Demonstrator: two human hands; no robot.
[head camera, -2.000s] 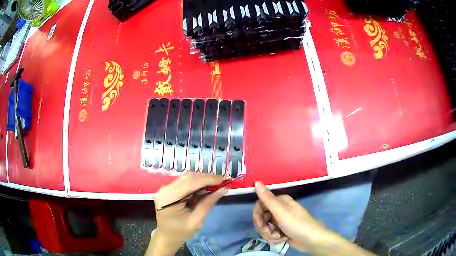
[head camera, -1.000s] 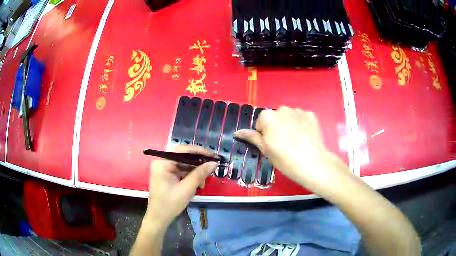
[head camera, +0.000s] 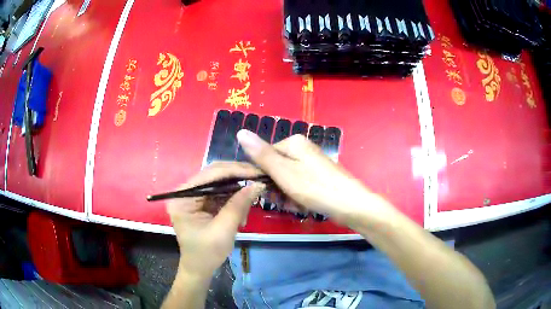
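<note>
A row of several long black strips (head camera: 266, 130) with rounded ends lies on the red bench top near its front edge, with a clear shiny edge around it. My left hand (head camera: 211, 205) holds dark tweezers (head camera: 181, 194) like a pen, the blunt end pointing left. The tweezers' tip is at the lower middle of the row, mostly hidden by my right hand. My right hand (head camera: 302, 175) lies over the middle of the row, thumb raised toward the upper left. Its fingertips are hidden, and I cannot tell if it holds anything.
A thick stack of black trays (head camera: 359, 42) with silvery marks stands at the back. More black parts (head camera: 498, 24) lie at the back right. A dark rod (head camera: 28, 121) rests on a blue block (head camera: 37, 93) at the left. A red stool (head camera: 54, 253) is below the bench.
My right hand has moved left along the row and now covers its middle. My left hand with the tweezers has shifted slightly up and left. The view has shifted a little.
</note>
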